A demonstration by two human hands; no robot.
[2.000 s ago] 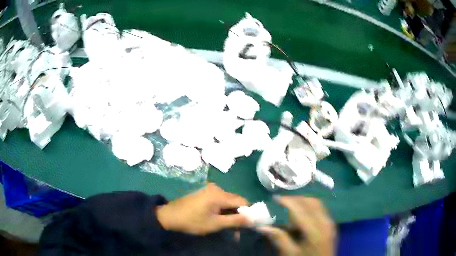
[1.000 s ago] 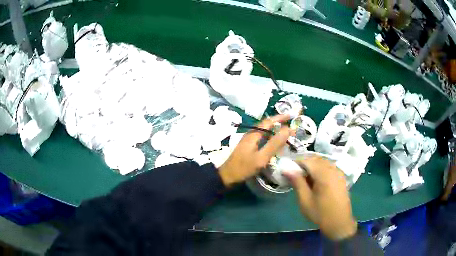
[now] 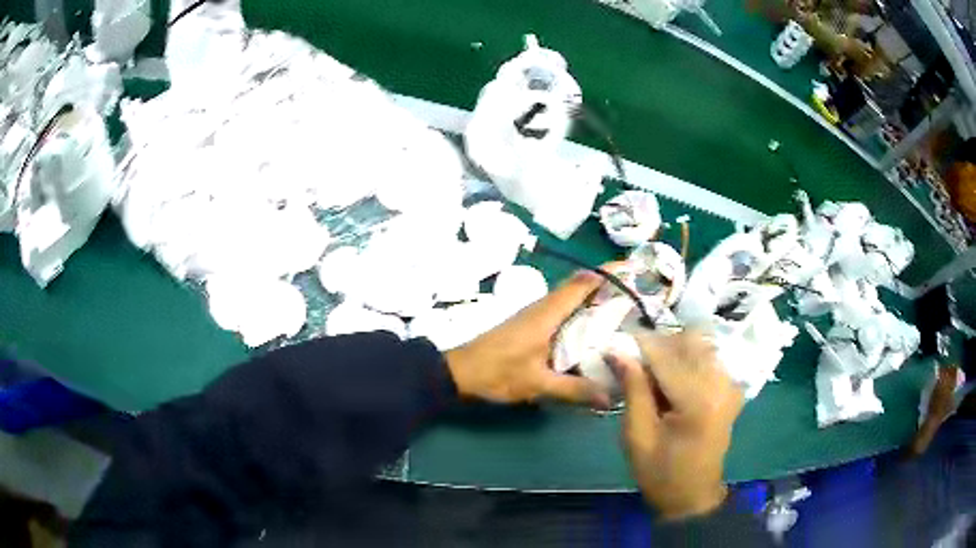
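Observation:
A white camera body (image 3: 583, 345) lies at the bench's front edge between my hands. My left hand (image 3: 519, 348) grips its left side, thumb in front and fingers behind. My right hand (image 3: 685, 412) is on its right side and holds a small white part (image 3: 608, 366) at the body's open end; the fingers are partly blurred. A black cable (image 3: 599, 272) arches over the body from the left and ends near my right fingers. A round open camera head (image 3: 655, 274) with thin wires sits just behind the body.
A large heap of white parts (image 3: 268, 150) lies left, with round white shells (image 3: 257, 308) before it. A white bracketed body (image 3: 535, 139) stands at the green conveyor's edging. More white units (image 3: 856, 310) cluster right. Part of another person's arm (image 3: 940, 407) shows at the far right.
My hands have come from the bench's front edge to the camera body. My left hand now grips its side, and my right hand holds the small white part against it. The view has shifted.

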